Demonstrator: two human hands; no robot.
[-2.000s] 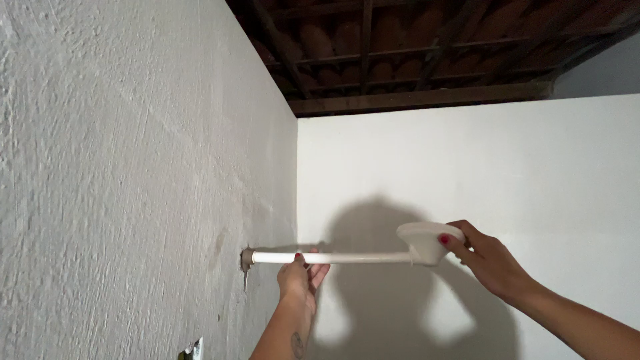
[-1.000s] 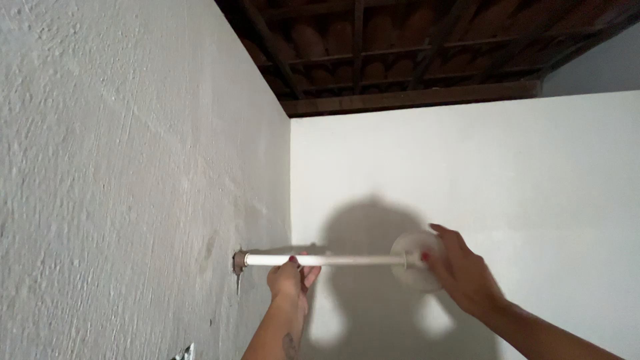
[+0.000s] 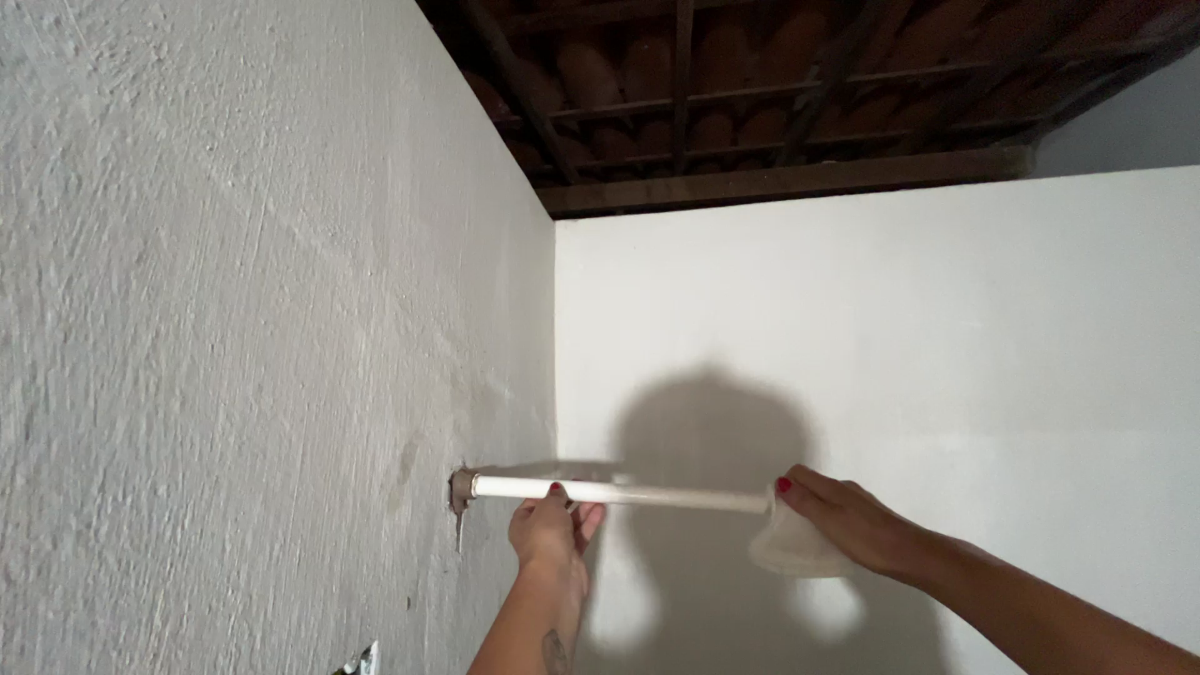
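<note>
A white plastic shower arm pipe (image 3: 675, 497) runs level from a hole in the left wall, its near-wall end seated in a rough brown fitting (image 3: 462, 490). My left hand (image 3: 555, 530) grips the pipe close to the wall, thumb on top and fingers behind. At the pipe's outer end is a white shower head (image 3: 797, 547), its wide face turned downward. My right hand (image 3: 848, 520) is closed around the neck and far side of the head, hiding part of it.
Rough white plaster covers the left wall (image 3: 234, 328), with chipped edges around the hole. A smoother white wall (image 3: 984, 356) stands behind, bearing a shadow. Dark wooden beams (image 3: 787, 185) and roof tiles are overhead. Another wall opening (image 3: 361, 661) shows at the bottom edge.
The shower head has turned about the pipe: its wide side faced up, then toward the camera, and now faces down. My right hand has turned with it; my left hand stays on the pipe.
</note>
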